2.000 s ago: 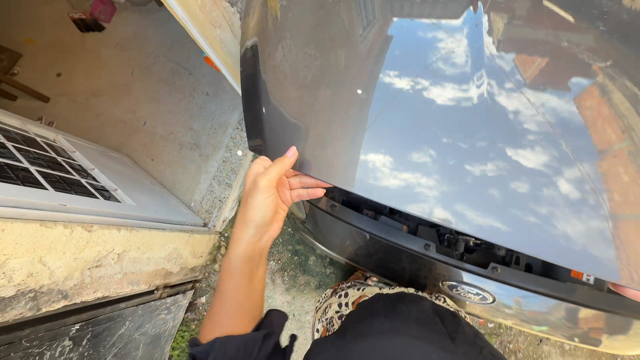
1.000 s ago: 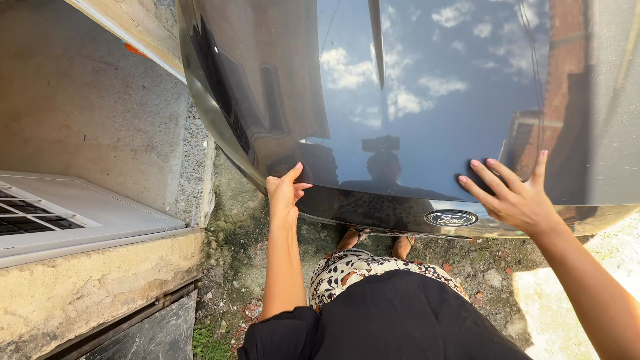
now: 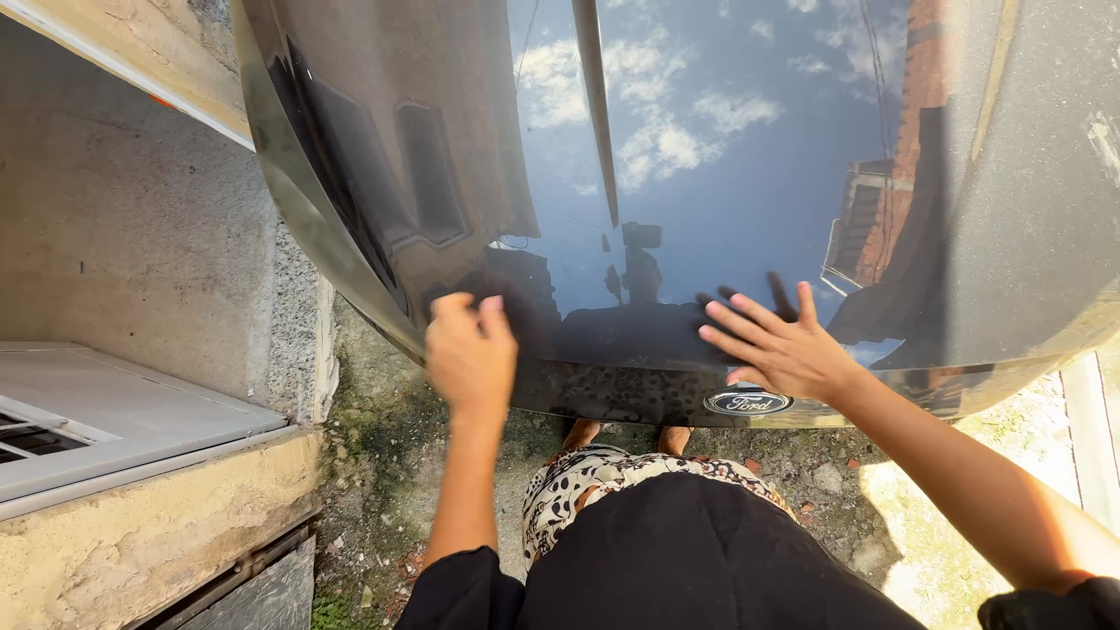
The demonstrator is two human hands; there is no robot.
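A dark, glossy car hood (image 3: 744, 201) lies down against the front of the car, with sky and buildings mirrored in it. My left hand (image 3: 473, 354) is over the hood's front left edge, its fingers curled and slightly blurred, holding nothing. My right hand (image 3: 783, 346) has its fingers spread over the front of the hood, just above the oval Ford badge (image 3: 749, 402). Whether either palm touches the metal is hard to tell.
To the left are a pale metal door with a grille (image 3: 131, 411), a low plastered wall (image 3: 166, 516) and a concrete floor (image 3: 140, 236). Rough, mossy ground (image 3: 385, 437) with rubble runs below the bumper, around my feet.
The hood was raised at its front edge two seconds ago, showing the engine bay, and is now down. My right hand has come into view. My left hand no longer grips the hood's edge.
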